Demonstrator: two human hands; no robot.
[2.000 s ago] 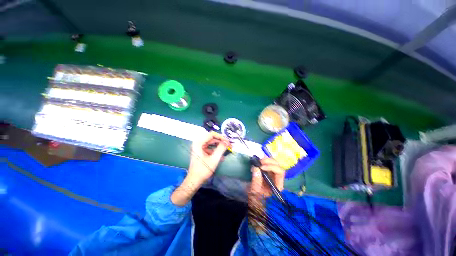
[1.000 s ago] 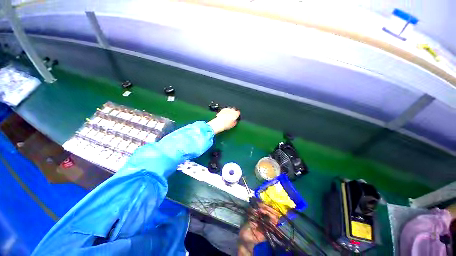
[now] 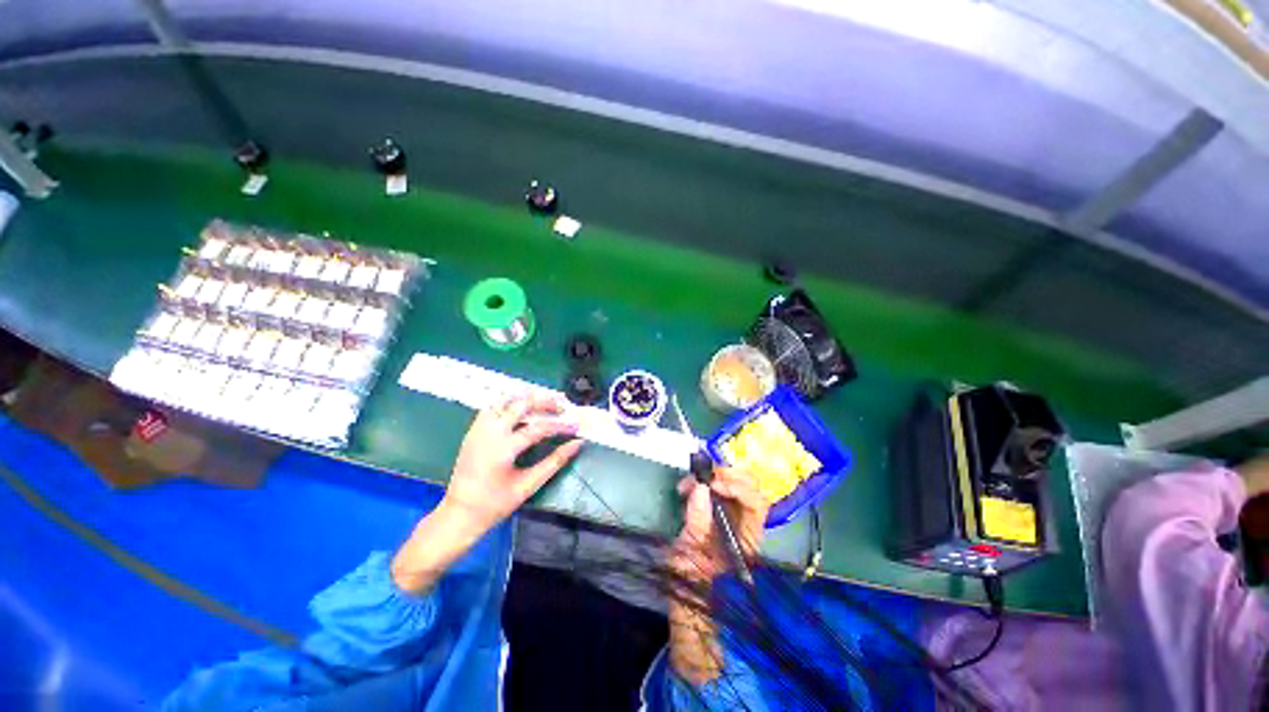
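My right hand is shut on the soldering iron; its pale tip points up and left beside the round white holder. The holder has a dark speckled centre and stands at the long white strip. My left hand is over the strip, left of the holder, fingers bent; I cannot tell whether it holds something small. Two round black units lie just left of the holder. A blue bin of yellow pieces is right of the iron tip.
A clear tray of white cells is at left, a green solder spool behind the strip. A round jar, black fan and soldering station are at right. Black units with white cells line the back. A person's pink sleeve is at far right.
My left hand has come back from the rear of the bench to the strip. Another black unit with a white cell now lies apart at the back. The holder's centre now looks dark and speckled.
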